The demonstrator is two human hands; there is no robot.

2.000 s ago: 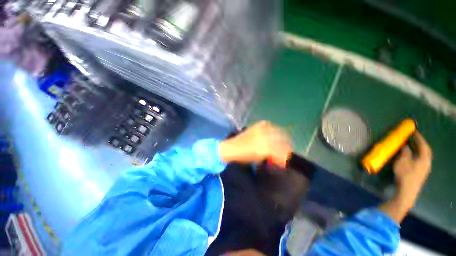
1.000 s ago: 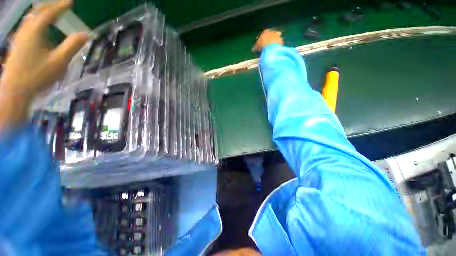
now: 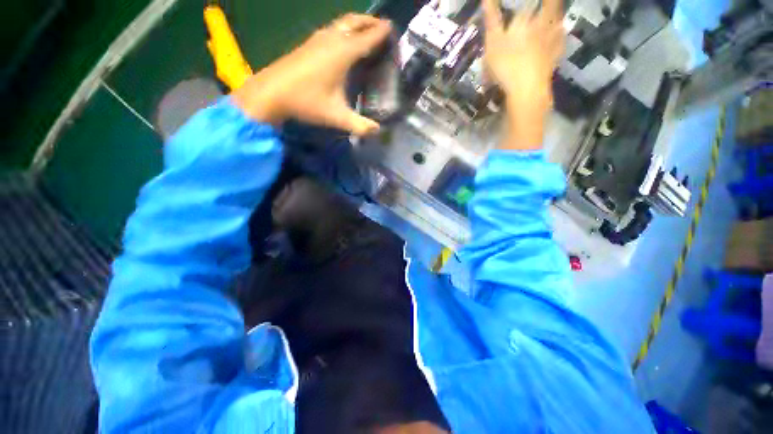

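Note:
My left hand is at the upper middle, at the near side of the machine. Its thumb and fingers are curved around a dark, blurred handheld unit. My right hand reaches over the machine's metal fixture, palm down. Its fingertips are near the top edge, and whether they hold anything cannot be told. The fixture has silver blocks and dark parts on both sides of my right hand.
A yellow tool and a round grey dish lie on the green bench, partly behind my left arm. A ribbed tray stack is at the left. The machine has a red button. Yellow-black tape crosses the blue floor.
The view has swung right, from the tray stacks to the machine. Both hands are now at the machine, and my left hand now has a dark unit.

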